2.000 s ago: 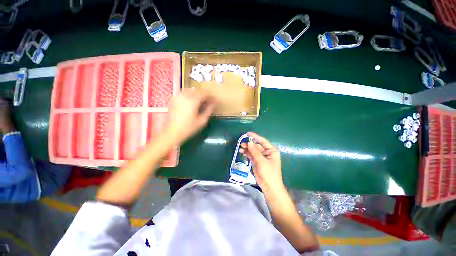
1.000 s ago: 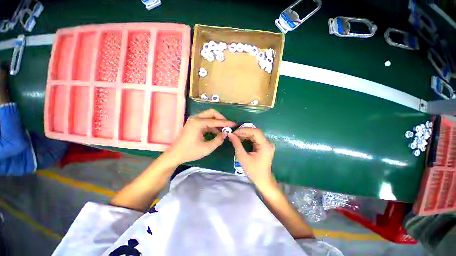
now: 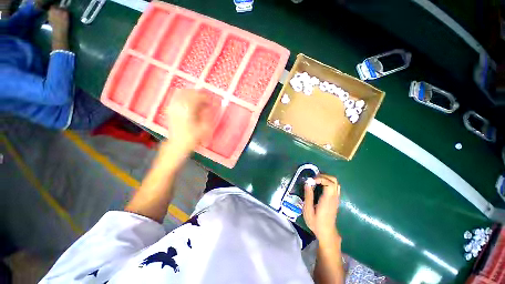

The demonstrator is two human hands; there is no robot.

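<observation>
My left hand (image 3: 191,119) is blurred over the near row of the pink-red compartment tray (image 3: 127,54); its fingertips and anything in them cannot be made out. My right hand (image 3: 324,202) is near the bench's front edge, with a white ring (image 3: 310,182) pinched at the fingertips. A loop unit with a blue-and-white end (image 3: 291,207) lies just left of that hand, its loop pointing away from me. The brown open carton (image 3: 361,136) holds many white rings, mostly along its far side. Tiny bits fill some tray pockets.
More loop units (image 3: 382,65) lie beyond and right of the carton. A loose white piece (image 3: 458,146) and a cluster of clear-white pieces (image 3: 476,243) are at right. A neighbour's blue sleeve and hand (image 3: 58,19) are at upper left. Another pink-red tray (image 3: 490,263) is at lower right.
The view has turned, so the bench appears tilted. My left hand has left my right hand and moved over the tray. My right hand still holds a white ring.
</observation>
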